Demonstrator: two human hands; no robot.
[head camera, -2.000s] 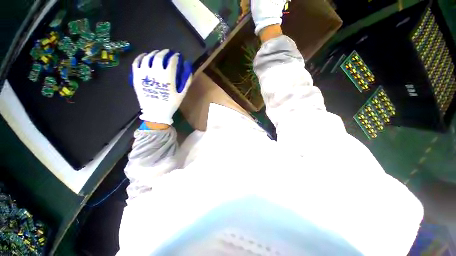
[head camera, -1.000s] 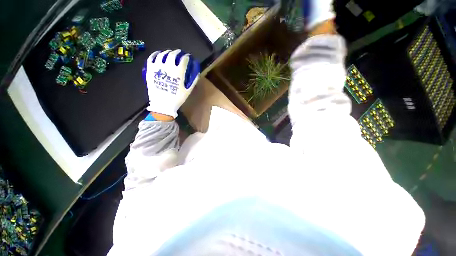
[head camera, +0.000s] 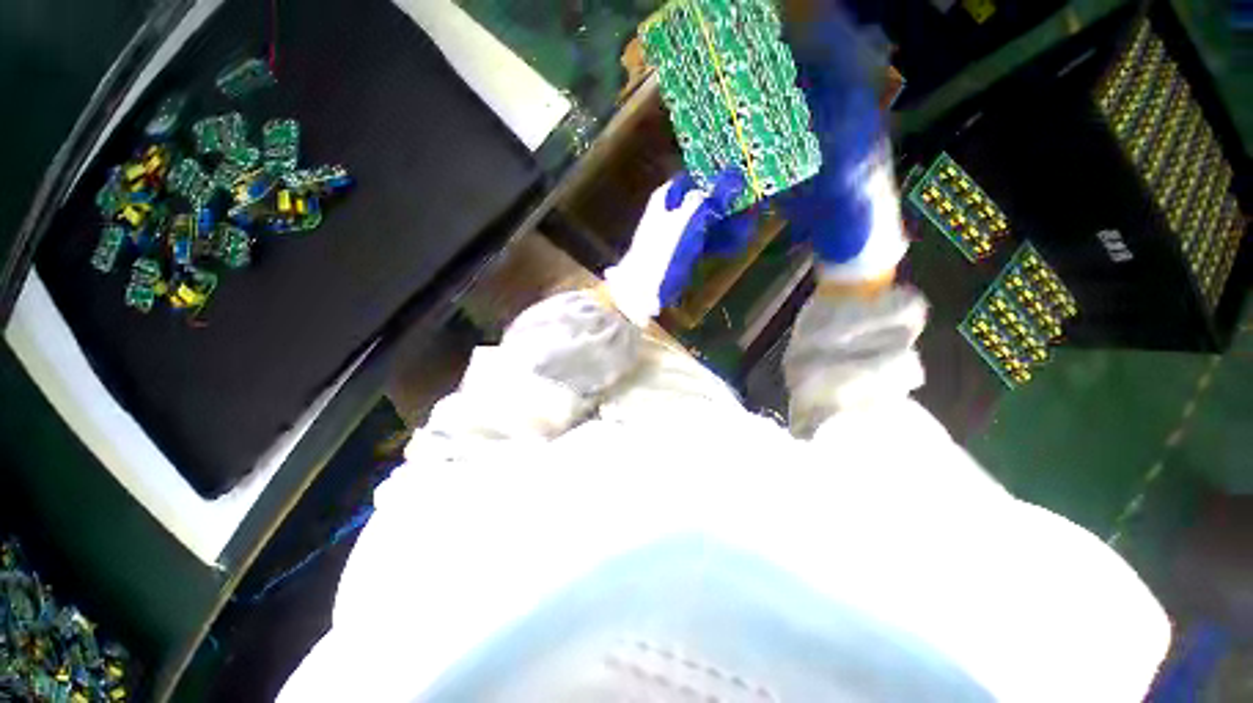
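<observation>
A green PCB panel (head camera: 728, 103) is held up at the top middle, above the open brown box, its solder side showing and a thin yellow line running along it. My left hand (head camera: 694, 240), in a white and blue glove, grips the panel's lower edge. My right hand (head camera: 845, 179), gloved and blurred, is at the panel's right side. Its fingers are blurred, so its hold on the panel is unclear.
A heap of single PCBs (head camera: 227, 199) lies on the black mat (head camera: 316, 302) over a white sheet (head camera: 131, 440). The black panel crate (head camera: 1086, 220) stands at right, two panels (head camera: 1020, 313) beside it. More loose boards (head camera: 55, 639) fill the lower left corner.
My left hand has left the mat's edge and moved right to the panel. My right hand has come back from the top edge. The panel has come into view over the box.
</observation>
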